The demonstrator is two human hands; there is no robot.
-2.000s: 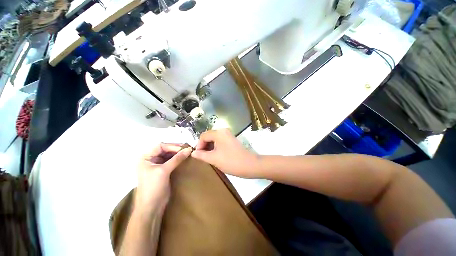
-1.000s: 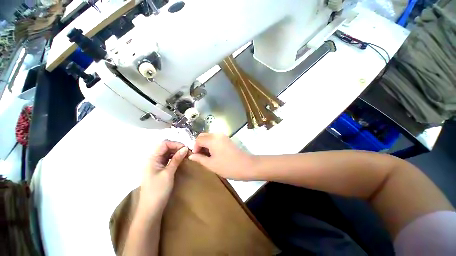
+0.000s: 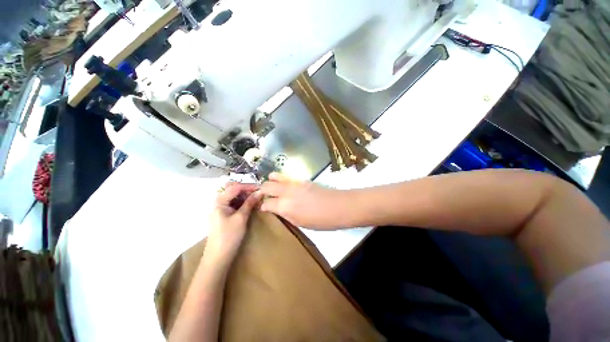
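A tan-brown fabric panel point(image 3: 281, 287) hangs from the table's front edge over my dark-clothed lap, with a dark red-brown strip along its right edge. My left hand point(image 3: 235, 210) pinches the panel's top end. My right hand point(image 3: 294, 202) holds the same end, its fingertips touching the left ones, just in front of the presser foot point(image 3: 257, 175). The fingers hide the pinched edge. The white sewing machine point(image 3: 281, 47) stands above, with a white dial point(image 3: 188, 103) on its face.
Brown zippers with gold teeth point(image 3: 331, 123) lie fanned on the metal bed right of the needle. Dark snips with a cord point(image 3: 468, 41) lie at the upper right. Grey-olive cloth point(image 3: 568, 80) is heaped at right. A brown stack point(image 3: 27, 294) stands at lower left. A blue bin point(image 3: 471, 157) is under the table.
Both hands have moved slightly closer to the presser foot with the panel's end. The right forearm is raised a little, and the panel has shifted forward with the hands.
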